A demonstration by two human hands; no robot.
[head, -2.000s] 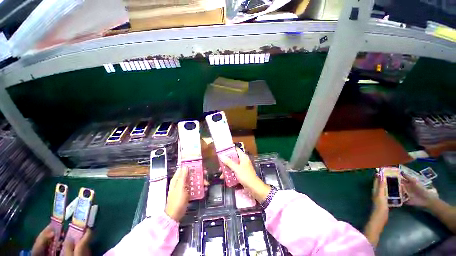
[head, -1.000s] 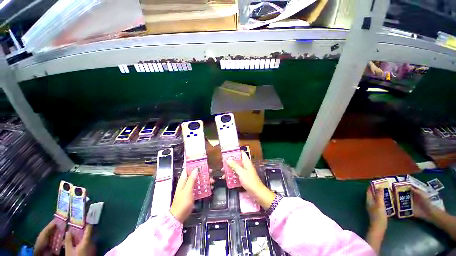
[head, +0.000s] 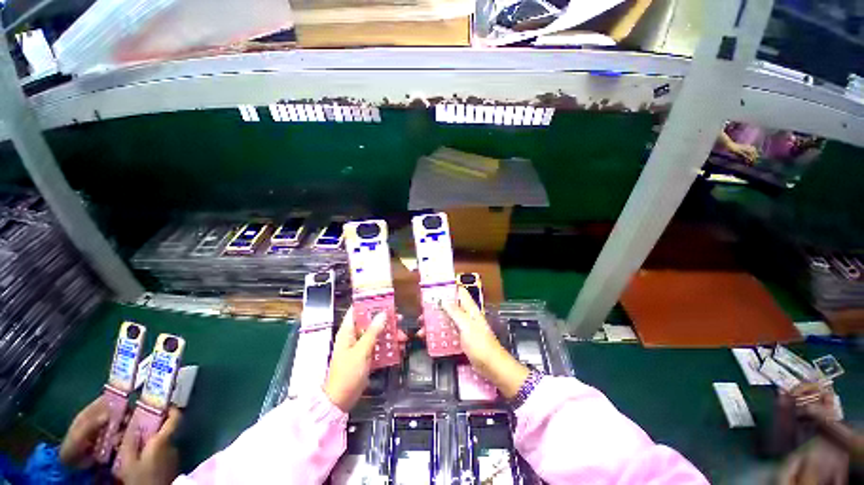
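Observation:
My left hand (head: 352, 365) holds an open flip phone (head: 375, 294), pink keypad half below and a bright screen half with a round black spot above. My right hand (head: 483, 349) holds a similar open flip phone (head: 437, 284), its thumb on the keypad half. Both phones are upright, side by side, above a clear blister tray (head: 559, 352). Phones lie in the tray's pockets. An open phone (head: 315, 332) lies at the tray's left side, and another phone top (head: 470, 286) shows behind my right hand.
Stacked trays with closed phones (head: 248, 275) stand behind at left. A cardboard box (head: 464, 227) and brown board (head: 706, 308) are at the back. A shelf post (head: 658, 180) is at right. Another person's hands (head: 133, 440) hold two open phones at left; blurred hands are at right.
The view has shifted, so the shelf appears further right. Both screens now show dark blue marks near the top. My hands keep their grip. At right, the neighbour's hands no longer visibly show two phones.

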